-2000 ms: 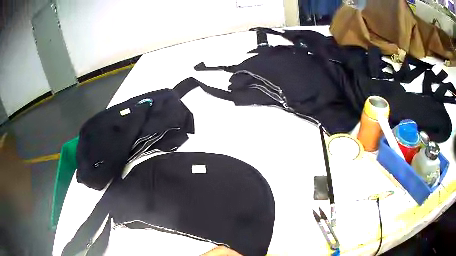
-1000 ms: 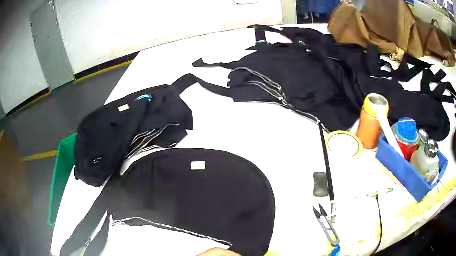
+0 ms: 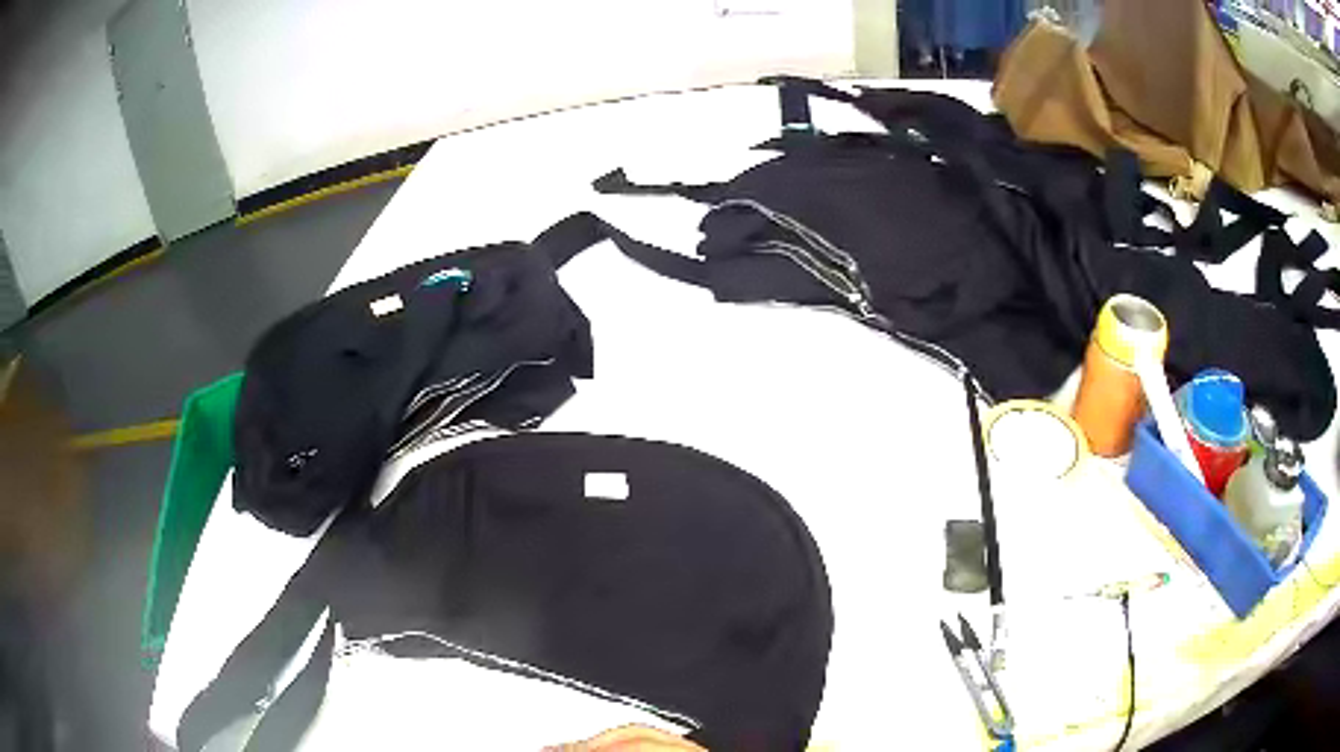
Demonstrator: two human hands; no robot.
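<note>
A black half-moon bag (image 3: 632,580) lies flat at the front of the table, with a white label on it and a pale zipper line along its lower edge. Its black strap (image 3: 265,646) runs off to the lower left. A sliver of one of my hands (image 3: 625,740) shows at the bottom edge, by the bag's zipper edge. I cannot tell which hand it is or whether it grips the bag. My other hand is not visible. Thread snips (image 3: 976,679) with a blue end lie apart at the right.
Another black bag (image 3: 397,382) sits behind left; more black bags (image 3: 911,221) are heaped behind right. A tape roll (image 3: 1035,441), orange cylinder (image 3: 1120,379), blue tray (image 3: 1198,514) and dark rectangular piece (image 3: 966,555) are right. A green crate (image 3: 188,500) stands left, brown fabric (image 3: 1146,88) far right.
The view has shifted slightly, so the table things appear farther right. The hand sliver stays at the bottom edge and reaches a little farther left. The bags keep their layout.
</note>
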